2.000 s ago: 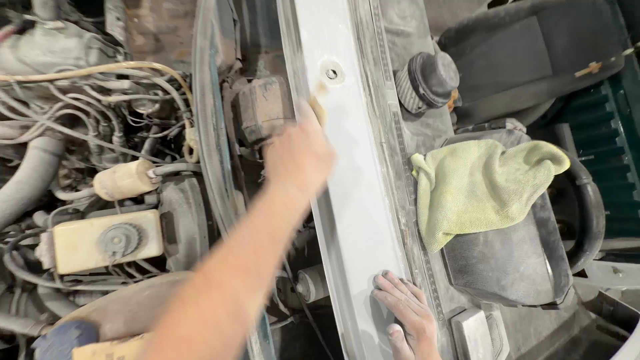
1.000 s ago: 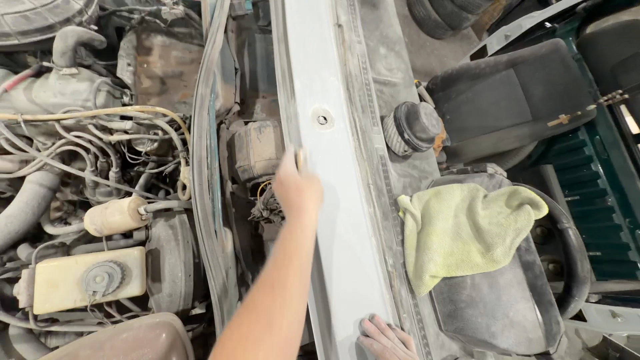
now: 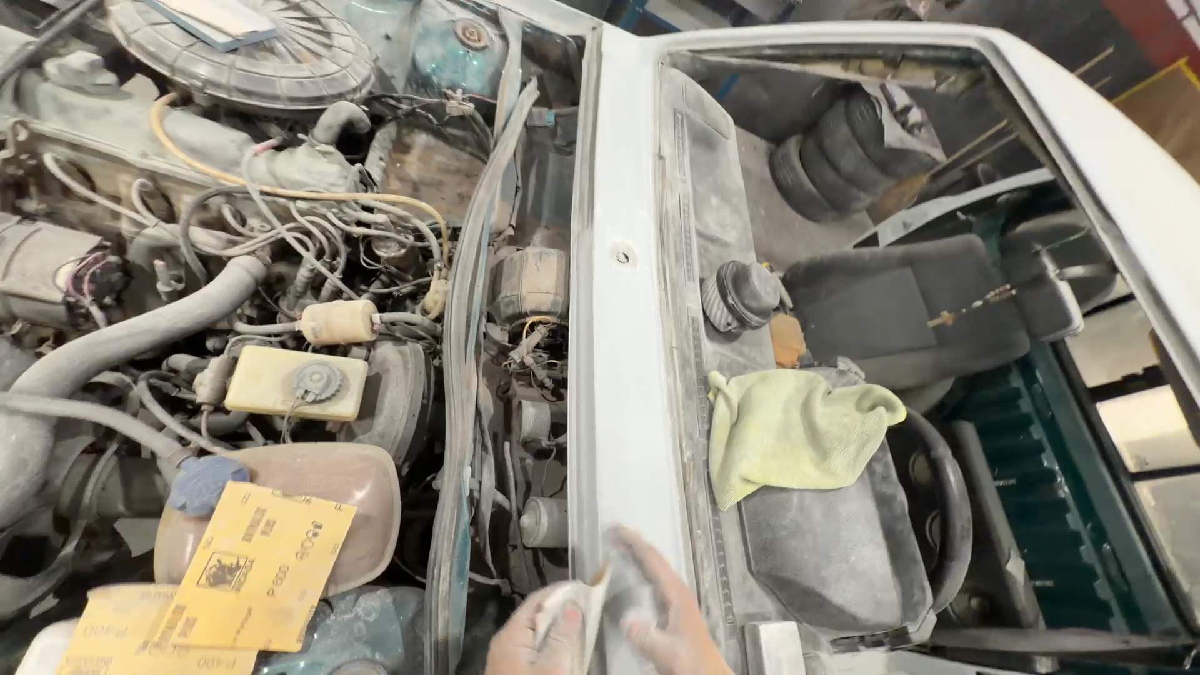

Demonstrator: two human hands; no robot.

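At the bottom middle, both hands meet over the lower end of a white cowl panel (image 3: 630,375) below the windshield opening. My left hand (image 3: 544,628) grips a folded piece of sandpaper (image 3: 592,609), its pale side and a tan edge showing. Beside it, my right hand (image 3: 661,609) is dusty, its fingers apart and close to the sheet; whether it touches the sheet cannot be told. Yellow sandpaper sheets (image 3: 267,562) with printing lie at lower left on a coolant expansion tank (image 3: 361,469). The panel has a small round hole.
A dusty engine bay with hoses and a brake fluid reservoir (image 3: 267,384) fills the left. On the right, a yellow-green cloth (image 3: 797,431) lies on the dashboard, near a round pleated filter (image 3: 741,295). Beyond are a steering wheel (image 3: 947,506), a seat (image 3: 900,300) and stacked tires (image 3: 834,155).
My left hand has left the upper part of the white panel and come down beside my right hand, which has lifted off the panel's lower end. The view has shifted and takes in more.
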